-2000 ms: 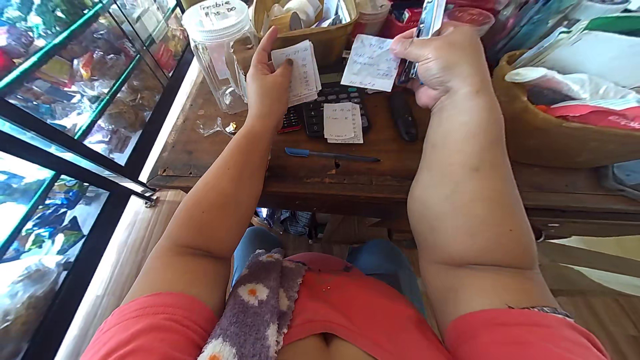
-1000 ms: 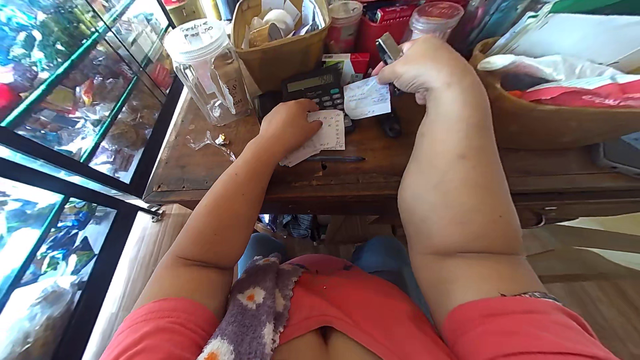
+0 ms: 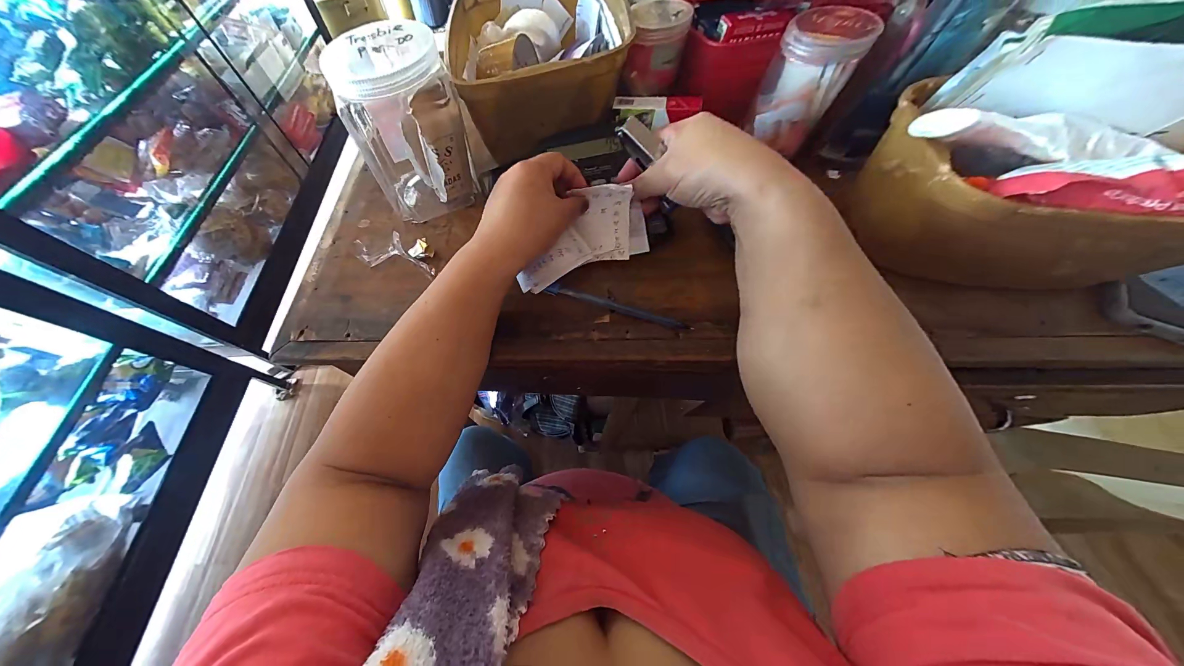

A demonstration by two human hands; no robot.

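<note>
My left hand (image 3: 536,208) grips a small stack of handwritten paper slips (image 3: 601,227) above the wooden desk. At the slips' upper right corner, my right hand (image 3: 698,171) pinches the paper with its fingertips and also holds a small metallic object, likely a stapler (image 3: 638,139). Behind both hands lies a black desk calculator (image 3: 597,159), mostly covered by them. A blue pen (image 3: 620,307) rests on the desk just below the slips. Part of a dark object beneath my right hand is hidden.
A clear plastic jar (image 3: 407,129) with a white lid stands left of my left hand, near a crumpled clear wrapper (image 3: 398,252). Behind are a yellow basket (image 3: 546,102) and lidded containers (image 3: 814,74). A large tan basket (image 3: 1008,231) stands right; a glass display case (image 3: 139,208) borders the left.
Two seconds ago my hands were apart, each with paper, and some slips lay on the calculator. Now the papers are together between both hands.
</note>
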